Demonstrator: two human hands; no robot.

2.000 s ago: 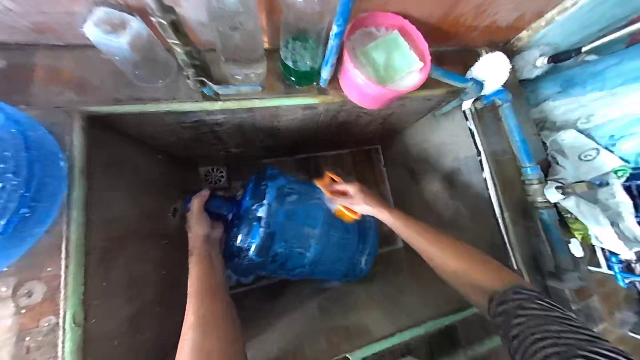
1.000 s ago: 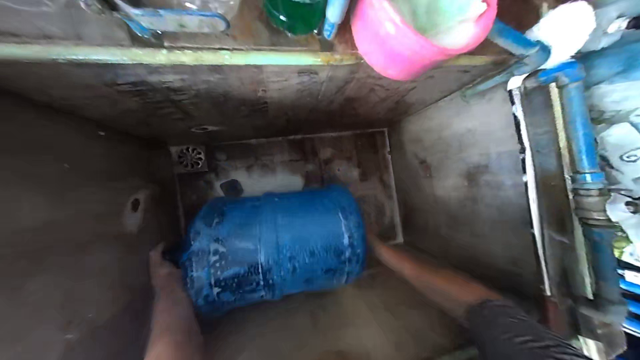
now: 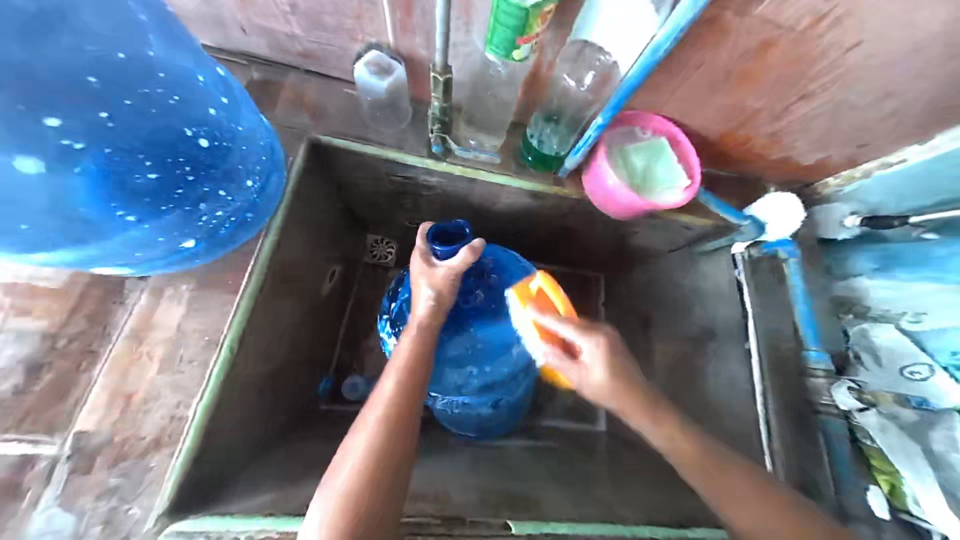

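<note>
A large blue plastic water jug (image 3: 487,375) stands tilted in a deep basin (image 3: 247,315), its mouth toward the camera. My left hand (image 3: 439,277) grips the jug's neck, fingers and thumb around the rim. In my right hand (image 3: 585,352) is an orange scrub brush with pale bristles (image 3: 541,319), held at the right side of the jug's shoulder; whether the bristles touch it is unclear because of blur.
Another large blue jug (image 3: 142,150) stands on the tiled ledge at upper left. A pink tub (image 3: 641,165), plastic bottles (image 3: 555,112) and blue pipes (image 3: 637,82) line the back edge. A drain grate (image 3: 381,250) lies at the basin's back left.
The jug, lying on its side in the earlier frames, now has its mouth raised toward the camera. My left hand has moved with the neck. The view has shifted, showing more of the left ledge.
</note>
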